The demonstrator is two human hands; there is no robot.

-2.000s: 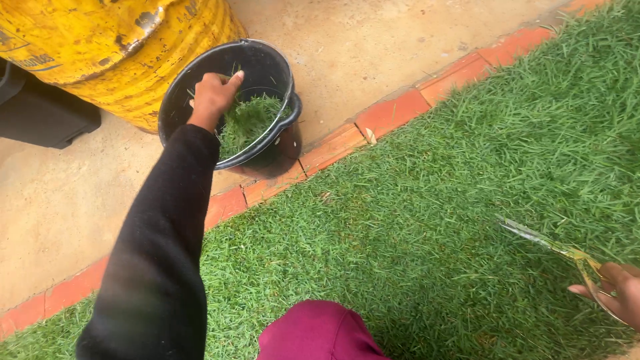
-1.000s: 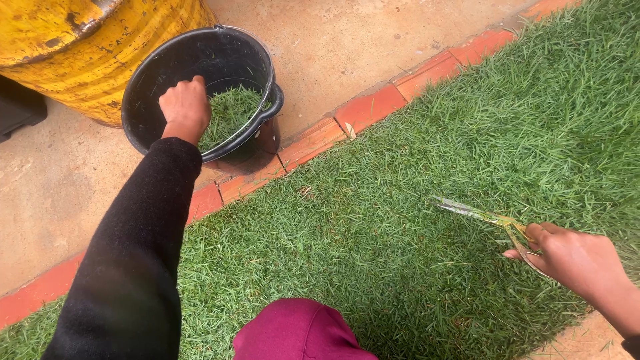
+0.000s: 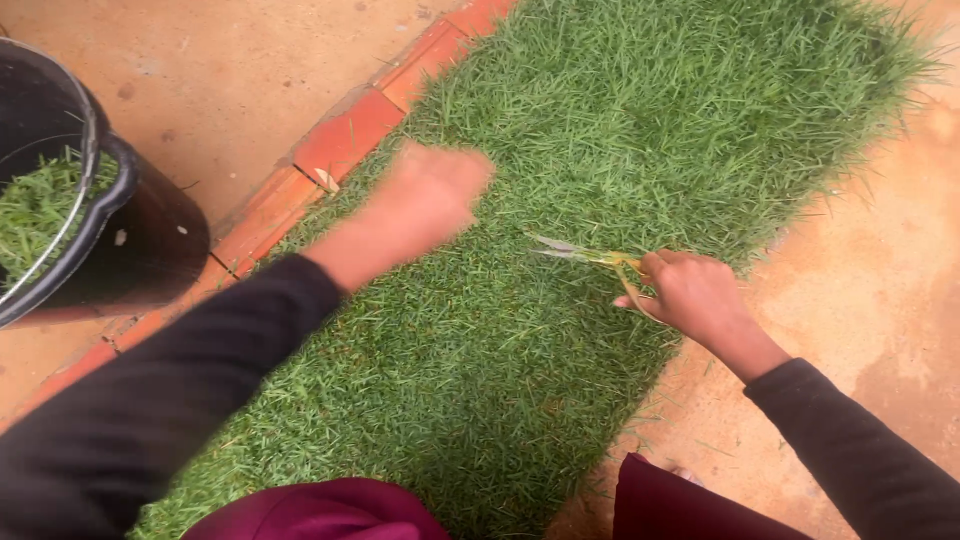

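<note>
My left hand [image 3: 427,195] is blurred and hangs over the grass strip [image 3: 465,337], near the brick edging. Its fingers look curled, but whether they hold anything cannot be made out. On the right, my right hand [image 3: 690,292] grips the yellow handles of a pair of scissors [image 3: 581,253]. Their blades point left over the grass and are slightly apart. A black plastic bucket [image 3: 150,240] with a metal bail stands at the left edge, partly out of view, with cut grass [image 3: 37,214] inside.
Red brick edging [image 3: 349,135] runs diagonally between the grass and the concrete ground [image 3: 217,67]. More bare ground [image 3: 862,300] lies right of the grass. Maroon clothing [image 3: 322,510] over my legs shows at the bottom edge.
My left hand has left the bucket and moved right, over the grass. My right hand still holds the scissors. The view has shifted right, leaving the yellow drum out of frame.
</note>
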